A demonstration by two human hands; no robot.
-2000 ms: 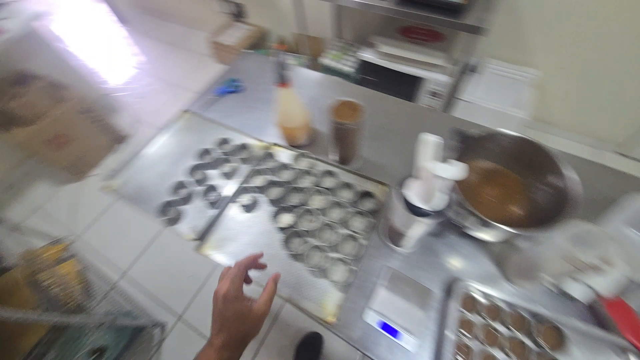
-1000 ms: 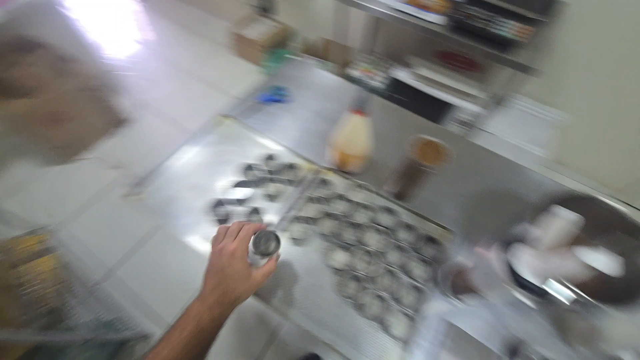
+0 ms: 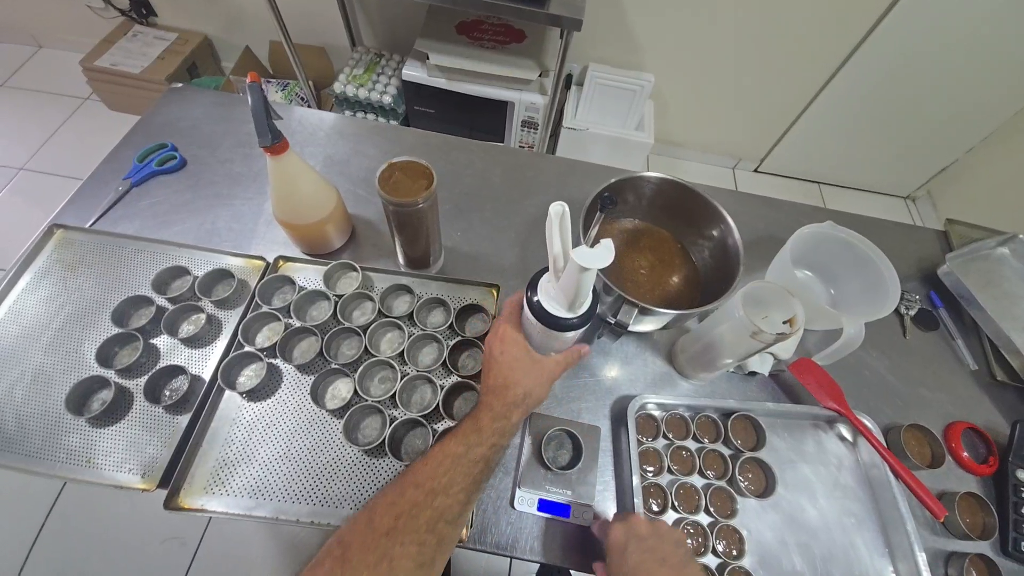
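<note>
My left hand (image 3: 520,360) grips a batter dispenser (image 3: 558,312) with a black rim and white handle, just above the digital scale. One metal ring mold (image 3: 562,449) sits on the scale (image 3: 556,488), whose display is lit. My right hand (image 3: 644,548), blurred, is at the bottom edge beside the scale; what its fingers hold is unclear. Many such molds (image 3: 366,425) stand on the perforated tray (image 3: 280,488) to the left. The solid metal tray (image 3: 832,480) at right bears small molds with brown batter (image 3: 752,477). A steel bowl (image 3: 704,200) of brown liquid stands behind the dispenser.
Along the back are blue scissors (image 3: 152,164), a spray bottle (image 3: 308,200) and a tall container of brown powder (image 3: 410,216). At right are a plastic pitcher (image 3: 840,272), a tipped clear container (image 3: 736,332) and a red spatula (image 3: 872,440). Another perforated tray (image 3: 48,320) lies far left.
A second ago my left hand held a small mold over the trays; now it is on the dispenser. The single mold now sits on the scale. My right hand has come into view.
</note>
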